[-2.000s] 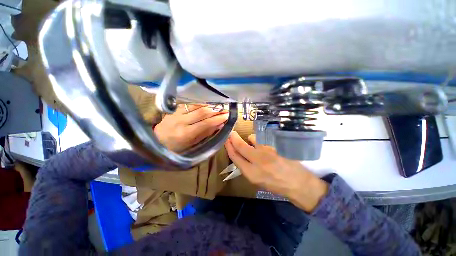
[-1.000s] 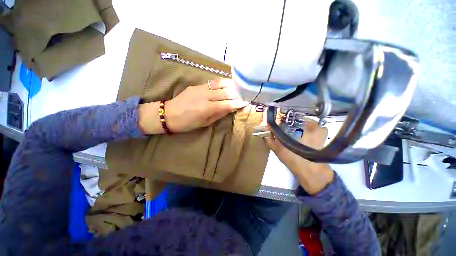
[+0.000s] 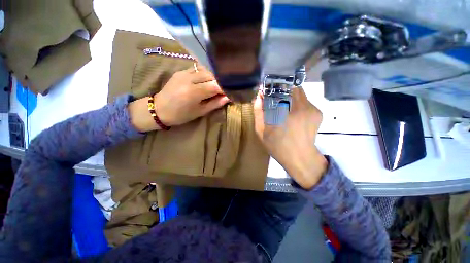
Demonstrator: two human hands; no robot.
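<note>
A brown garment panel (image 3: 247,174) lies flat under the machine head. A folded, pleated pocket piece (image 3: 178,154) lies on it, with a metal zipper (image 3: 175,54) along its far edge. My left hand (image 3: 188,97) presses on the pocket piece, fingertips by the lit needle area. My right hand (image 3: 291,131) is at the panel's right edge, partly behind the grey attachment (image 3: 275,110); its fingertips are partly hidden, and I cannot tell whether it grips the cloth. The metal parts near the needle (image 3: 278,85) show just above it.
The white sewing machine head (image 3: 309,31) fills the top, with a dark shiny guard (image 3: 234,46) hanging close. A smartphone (image 3: 399,128) lies on the right. Brown cut pieces (image 3: 49,36) lie upper left. A blue bin (image 3: 85,215) with cloth is at lap level, left.
The view has shifted, so the machine head's guard now appears further left. My left hand stays on the pocket piece. The silvery blades earlier near my right hand no longer show.
</note>
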